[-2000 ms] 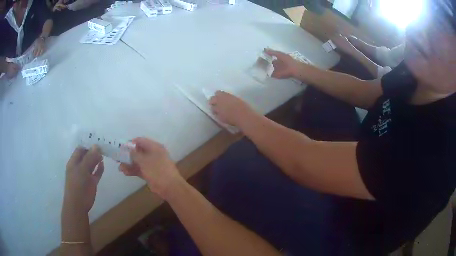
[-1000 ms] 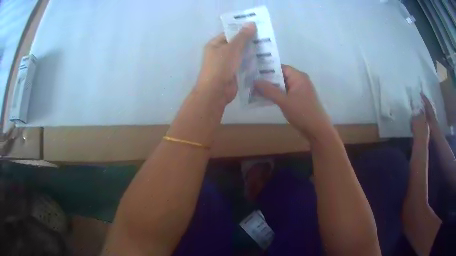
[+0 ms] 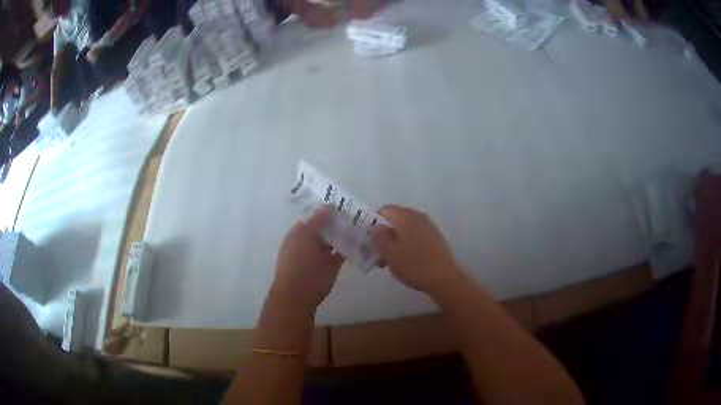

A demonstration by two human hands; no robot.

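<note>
A white printed leaflet [image 3: 340, 207] with dark heading bars is held above the white-covered table, slanting down to the right. My left hand [image 3: 307, 251] grips its lower left edge with the thumb on the sheet. My right hand [image 3: 409, 247] grips its right end. A pale, blurred part lies along the leaflet between my hands; I cannot tell whether it is a pouched unit or a fold of the sheet.
A white carton [image 3: 137, 281] stands at the table's left edge, with another carton [image 3: 71, 319] further left. Stacked cartons [image 3: 225, 54] stand at the far left. A small carton pile [image 3: 376, 37] and leaflets [image 3: 537, 28] lie at the back. Another person's arm [image 3: 704, 269] is at the right.
The view has swung left and up, bringing the far cartons into sight. Both hands still hold the leaflet, which now slants the other way and sits lower in the picture.
</note>
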